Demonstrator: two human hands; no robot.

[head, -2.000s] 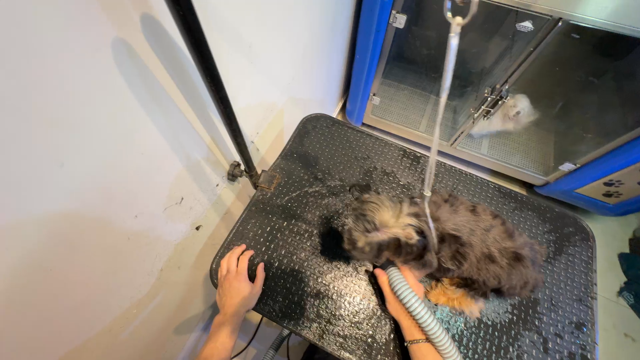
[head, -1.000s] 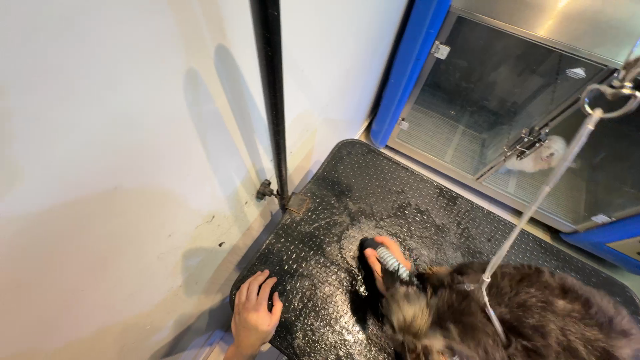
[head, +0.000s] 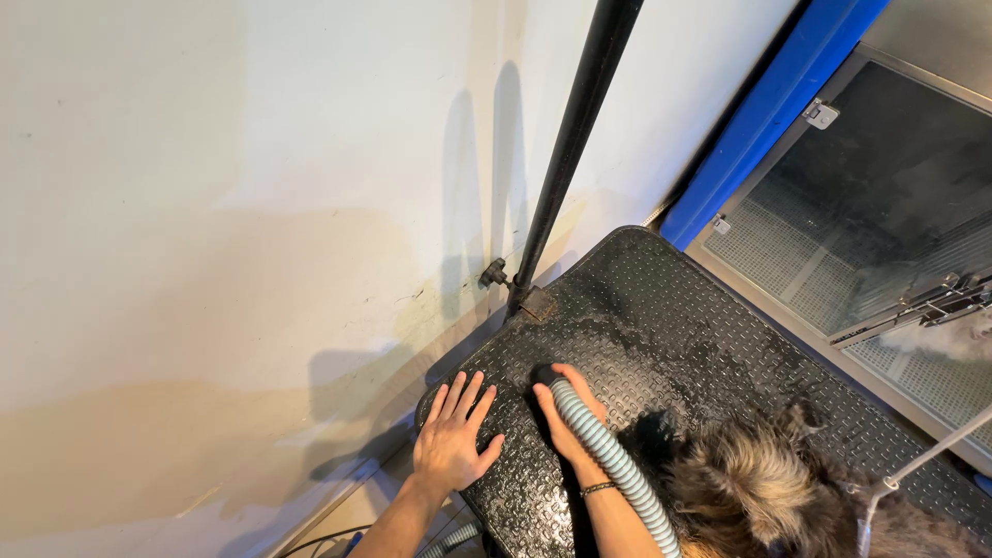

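My left hand [head: 449, 452] lies flat with its fingers spread on the near left corner of the black textured rubber tabletop [head: 659, 310]. Just right of it, my right hand [head: 572, 399] is closed around the black end of a ribbed grey-blue hose [head: 612, 457], which points at the wet tabletop. A shaggy brown and grey dog [head: 752, 480] is at the lower right, partly cut off by the frame's edge. Around the dog runs a pale tether loop [head: 883, 488]. A bracelet is on my right wrist.
A black metal post [head: 570, 147] with a clamp knob [head: 494, 273] rises at the table's left edge beside a stained white wall [head: 232, 232]. Behind the table stands a blue-framed kennel [head: 759, 124] with glass doors; a white animal [head: 942, 337] is inside. Another hose section hangs below the table.
My right hand, beside the dog two seconds ago, has moved left with the hose end, close to my left hand. The view has shifted, leaving the dog at the lower right.
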